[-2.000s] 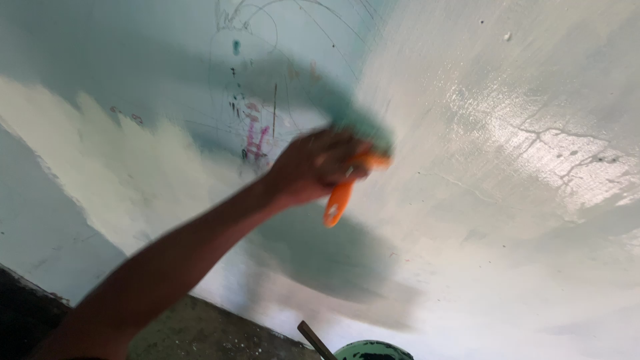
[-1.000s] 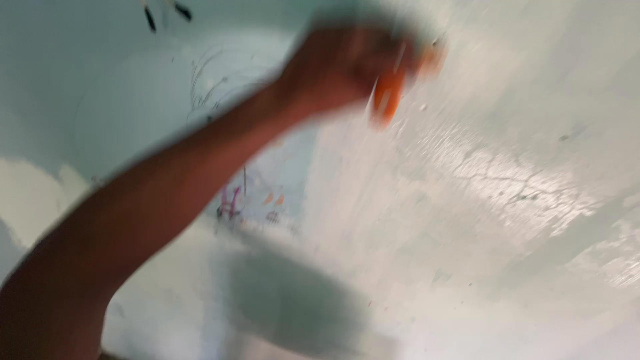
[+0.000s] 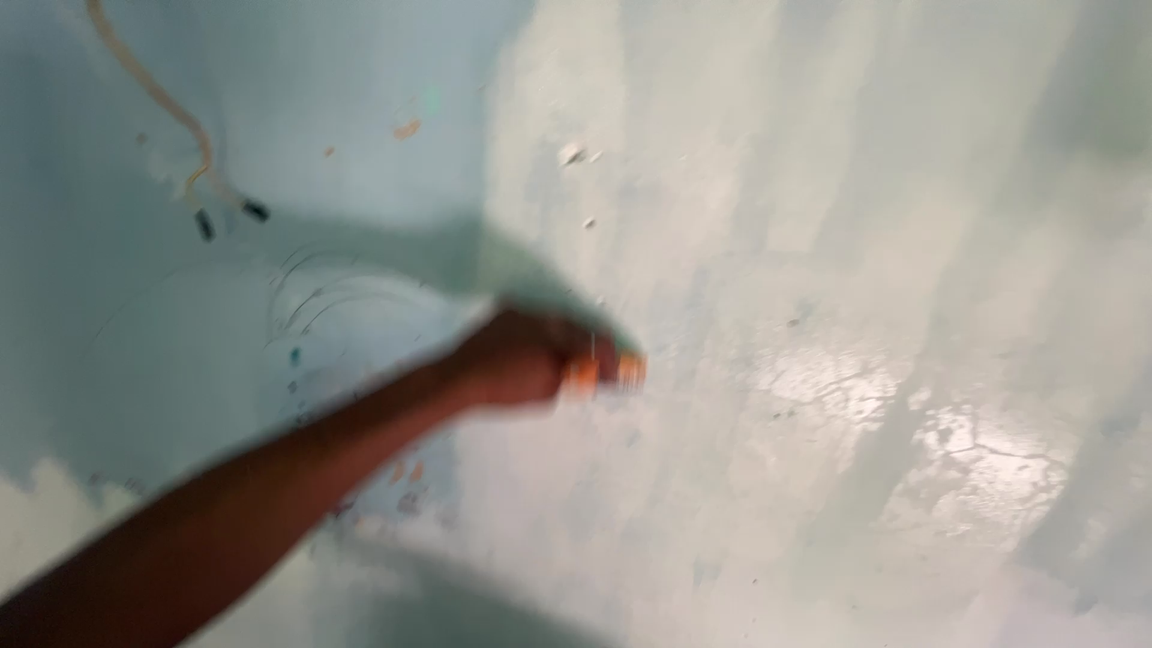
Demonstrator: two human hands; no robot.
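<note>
My left hand [image 3: 549,358] is on the painted wall [image 3: 702,504], at the end of a bare arm that reaches in from the lower left. It is closed around an orange-handled paintbrush [image 3: 580,376]. Motion blurs both the hand and the brush, and the bristles cannot be made out. Around the hand, pale, streaky paint covers the wall to the right, while blue-green surface lies to the left. My right hand is out of view.
Upper left, a thin cable [image 3: 162,94] hangs against the wall and ends in two dark tips [image 3: 256,210]. Drawn curved lines and small coloured marks lie left of the hand. Wet-looking, cracked patches [image 3: 981,450] shine at the right.
The hand with the brush went up the wall, then came back down and left. The view has shifted upward; the paint container and stick seen at the bottom earlier are out of frame.
</note>
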